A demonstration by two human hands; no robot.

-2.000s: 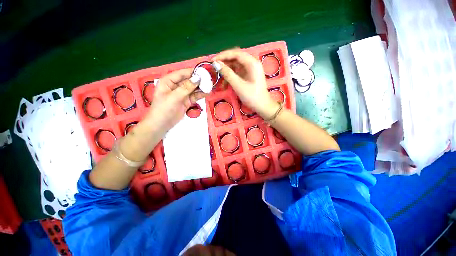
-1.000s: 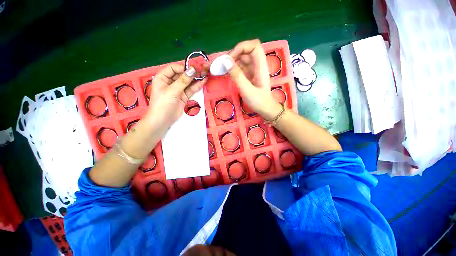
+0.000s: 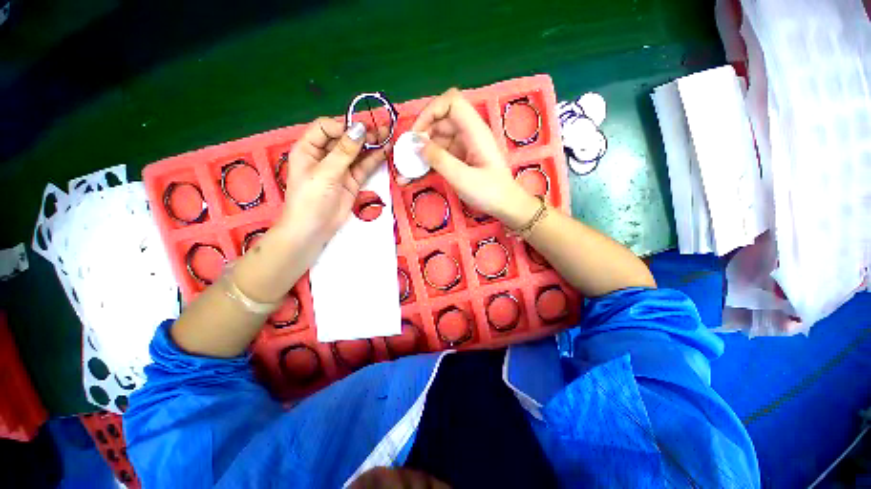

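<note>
My left hand [image 3: 320,181] holds a thin metal ring [image 3: 393,116] upright between thumb and fingers, above the tray's back edge. My right hand [image 3: 468,158] pinches a round white disc [image 3: 409,156] just right of the ring, apart from it. A narrow white adhesive sheet [image 3: 358,277] lies on the red-orange tray [image 3: 482,229] below my left hand. One round hole near its upper end shows red. The tray's square pockets hold several dark rings. My hands and forearms hide some pockets.
Spent white backing sheets with holes [image 3: 119,277] lie left of the tray. A small pile of white discs [image 3: 583,138] lies right of it. Further right are stacked white strips [image 3: 711,158] and large translucent sheets [image 3: 812,143]. Part of another red tray [image 3: 110,449] shows at lower left.
The white disc was over the ring at first. My right hand has drawn it to the right, away from the ring, then slightly lower. The ring has moved a little left and up.
</note>
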